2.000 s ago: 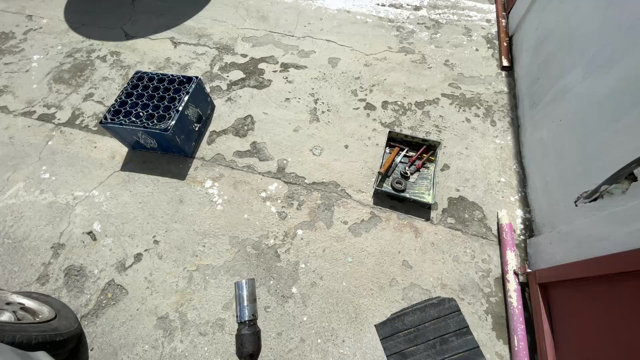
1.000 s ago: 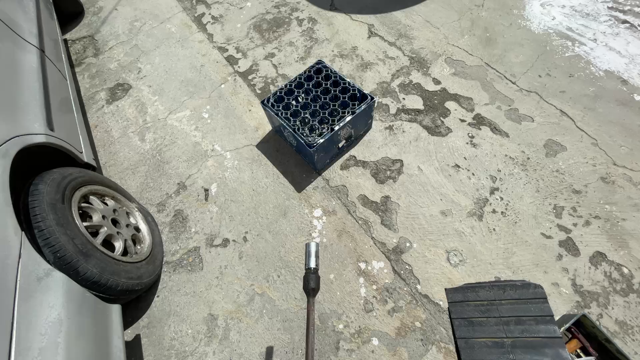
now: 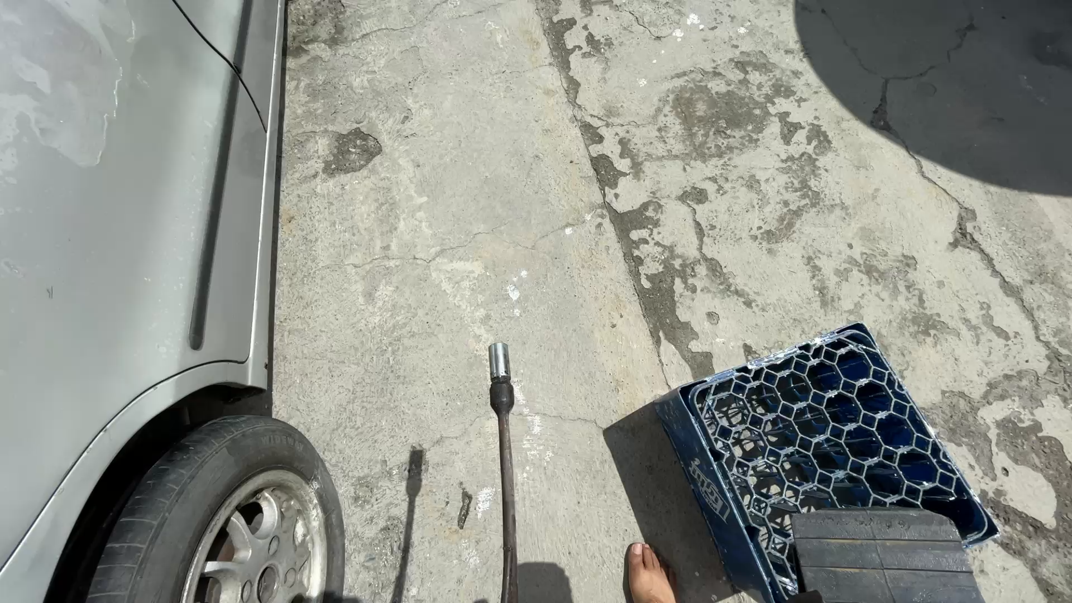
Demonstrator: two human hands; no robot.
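Note:
Neither of my hands shows in the head view. A long-handled socket wrench (image 3: 506, 469) rises from the bottom edge, its bright metal socket pointing up and away; whatever holds its lower end is out of frame. A ribbed black slab (image 3: 879, 544), its material unclear, overlaps the near corner of a blue plastic bottle crate (image 3: 712, 494); the frame does not show what supports the slab. The wheel (image 3: 251, 528) of a silver car lies at the lower left, with its tire and alloy rim in view.
The silver car body (image 3: 126, 251) runs along the left side. A bare foot (image 3: 649, 574) is on the cracked concrete floor (image 3: 435, 251) at the bottom, beside the crate's shadow. A large round shadow falls at the upper right.
The view has swung left and come closer to the car and crate. The socket wrench and black slab have travelled along with it; the tray of tools has left the view.

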